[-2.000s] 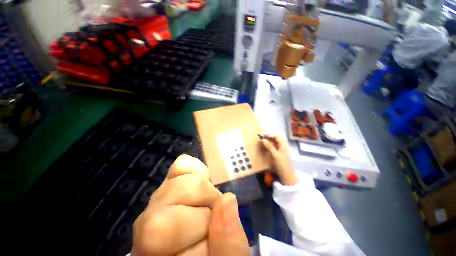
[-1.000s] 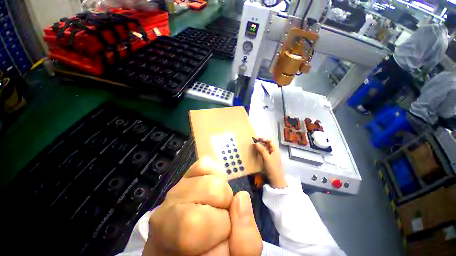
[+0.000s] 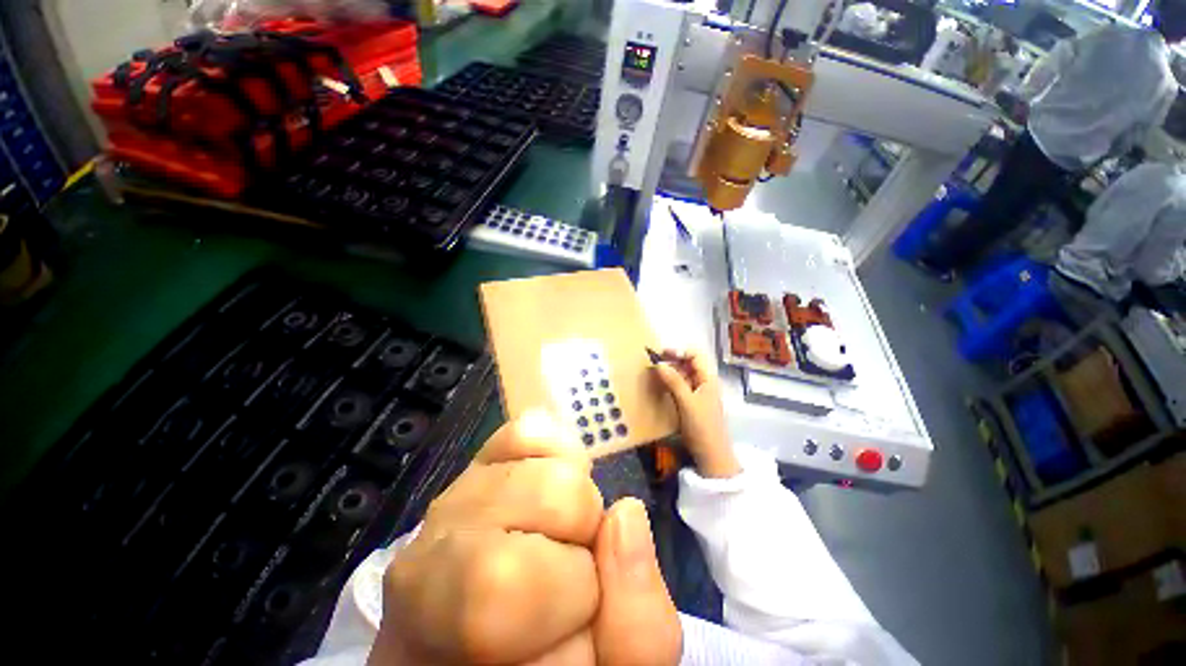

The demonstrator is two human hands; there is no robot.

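My left hand (image 3: 520,559) is large and close to the camera, its fingers curled together; whatever may be between thumb and finger is hidden. My right hand (image 3: 689,397) is at the right edge of the cardboard backing board (image 3: 559,306) and pinches a small black part (image 3: 658,357) in its fingertips. On the board lies a pale liner sheet (image 3: 562,364) with rows of small round dark stickers (image 3: 600,420). The sheet's lower left part is hidden behind my left hand.
Black blister trays (image 3: 293,481) lie at left on the green bench (image 3: 169,267). A red crate (image 3: 195,130) stands behind. A pale perforated tray (image 3: 533,232) is beyond the board. At right, a white machine (image 3: 780,247) carries a brown fixture (image 3: 761,344) under its gold-brown head (image 3: 741,150). People sit or stand beyond.
The view has shifted, so machine and board sit further left. More stickers show than two seconds ago. Both hands keep much the same pose; the right still pinches the black part.
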